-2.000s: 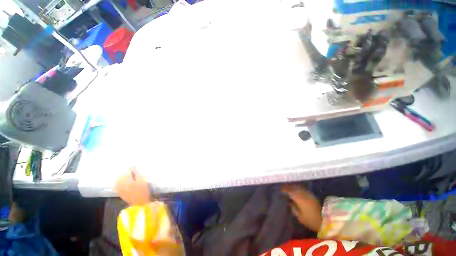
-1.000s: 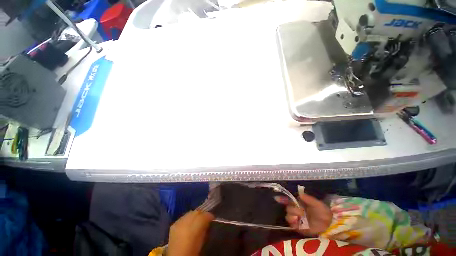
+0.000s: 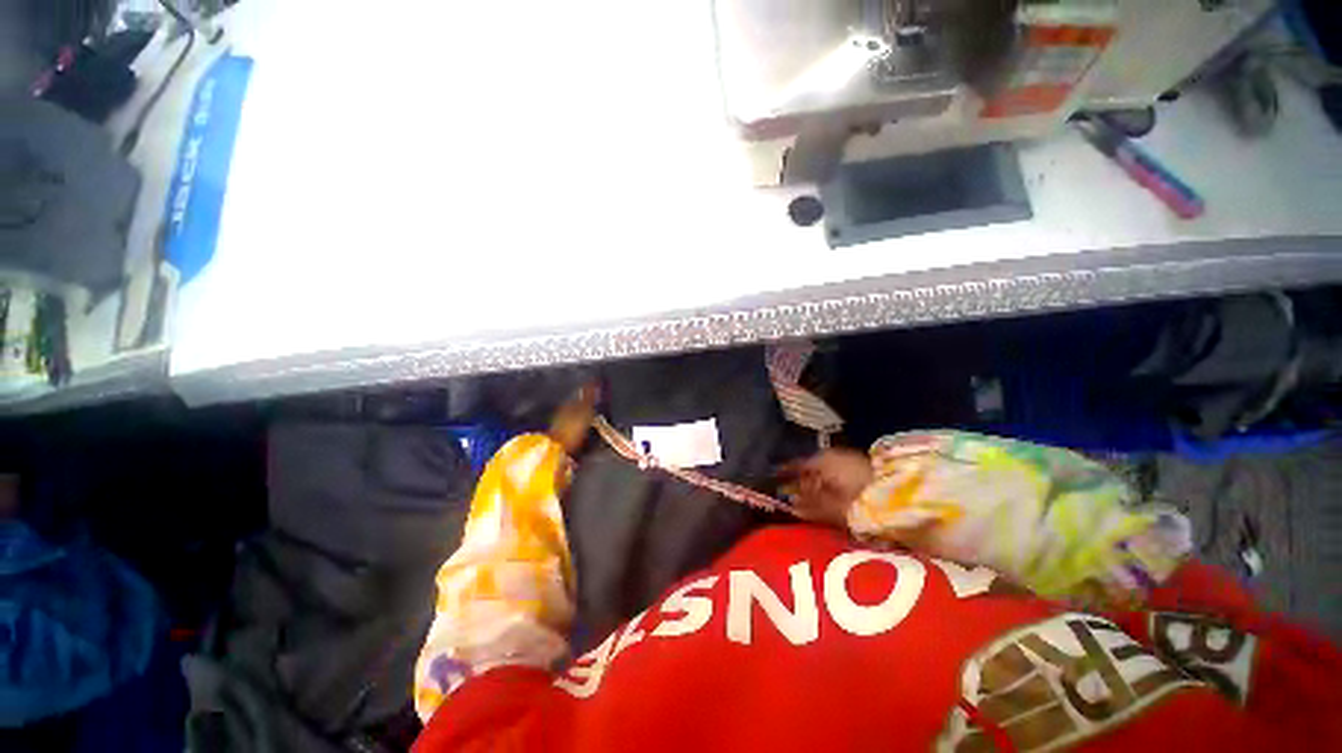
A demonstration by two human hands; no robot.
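Dark garment pieces (image 3: 648, 522) lie in a bundle on my lap, below the table edge. A thin pale striped fabric strip (image 3: 707, 483) crosses them, with a small knot or bend near a white ticket (image 3: 679, 443). Another length of striped strip (image 3: 796, 390) shows at the bundle's upper right. My left hand (image 3: 576, 418) is at the strip's left end, at the left side of the bundle. My right hand (image 3: 827, 486) holds the strip's right end with bent fingers. The left fingers are partly hidden and dark, so their grip is unclear.
The white table (image 3: 486, 191) spans the front, its edge just beyond my hands. The overlock machine (image 3: 839, 74) is at upper right, with a pink-blue stick (image 3: 1155, 172) beside it. Dark cloth (image 3: 353, 544) hangs at left. Blue cloth (image 3: 66, 618) is at far left.
The view has tipped down towards my lap. The strip, earlier stretched in a loop between my hands, now lies across the dark bundle, and the white ticket has come into view.
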